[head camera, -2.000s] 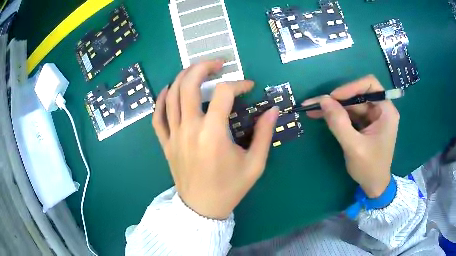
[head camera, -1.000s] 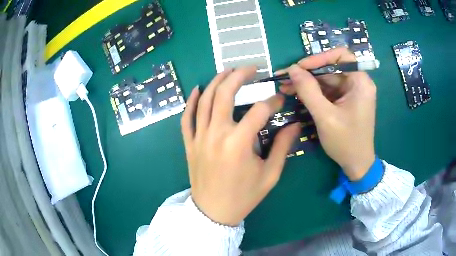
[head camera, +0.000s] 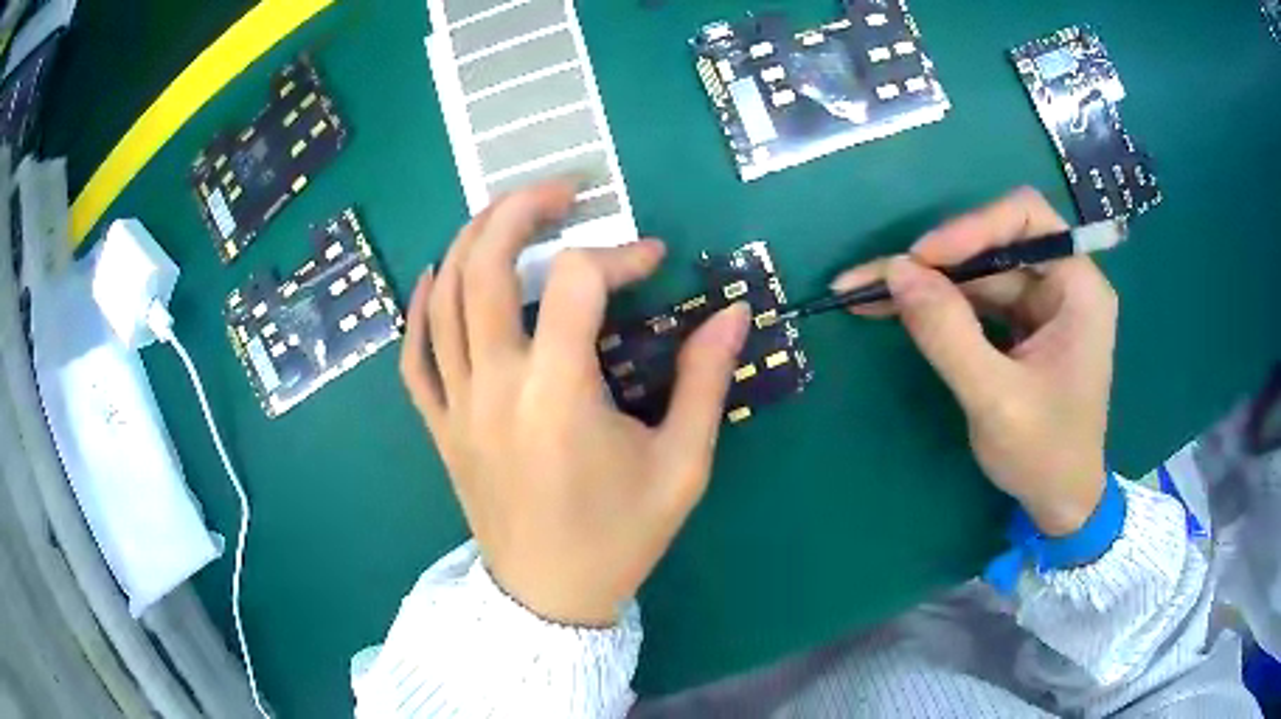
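Note:
A black circuit board [head camera: 770, 377] with small gold pads lies on the green mat, its left part covered by my left hand [head camera: 569, 407]. My left thumb presses on the board and the other fingers are spread over its left side and the label sheet's lower end. My right hand [head camera: 1004, 351], with a blue wrist band, holds a thin black pen-like tool [head camera: 1004, 257] with a pale rear end. The tool's dark tip is at the board's right part, by a gold pad. The white label sheet [head camera: 531, 106] with grey rectangles lies above my left hand.
Two boards [head camera: 270, 155] [head camera: 316, 316] lie at the left. A shiny board [head camera: 822, 84] lies at the top, and a narrow board [head camera: 1089, 120] at the upper right. A white charger [head camera: 136, 281] with a cable and a wrapped packet [head camera: 127, 450] lie by the grey-white tubing [head camera: 70, 562]. Yellow tape [head camera: 190, 106] is upper left.
The tool tip has moved from the label sheet's lower end to the board, and my right hand has moved away from my left. The whole view has shifted between frames.

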